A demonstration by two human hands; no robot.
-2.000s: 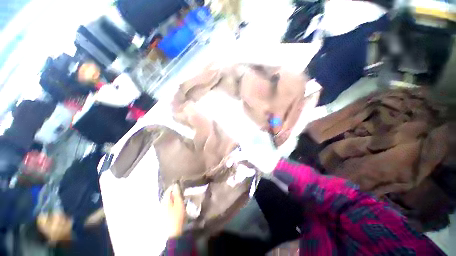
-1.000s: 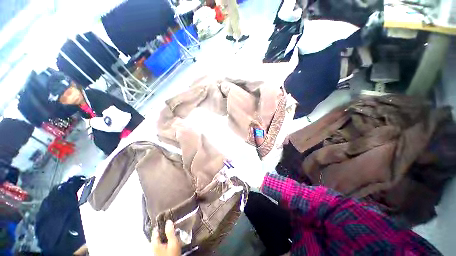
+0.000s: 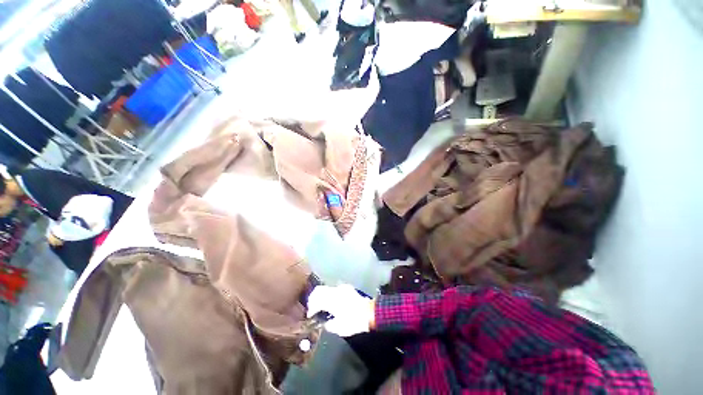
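Observation:
Brown trousers [image 3: 185,324] lie spread over the white table [image 3: 132,351], the legs reaching to the left and far side. A second brown piece with a patterned inner band and a blue label [image 3: 334,200] lies at the table's far right part. My right hand [image 3: 341,308], in a white glove, is at the waistband edge beside a pale round button or spot. A small dark tool [image 3: 321,317] seems to show at its fingertips; the grip is partly hidden. My left hand is not in view.
A large brown pile of trousers [image 3: 493,208] is heaped to the right of the table. A person in black with a white sleeve patch [image 3: 81,218] is at the left edge. Racks with dark garments and a blue bin [image 3: 163,96] stand behind. A table leg [image 3: 556,73] is at the upper right.
The view has swung to the right. My left hand has gone out of the picture. My gloved right hand now shows clearly at the waistband, which has turned over.

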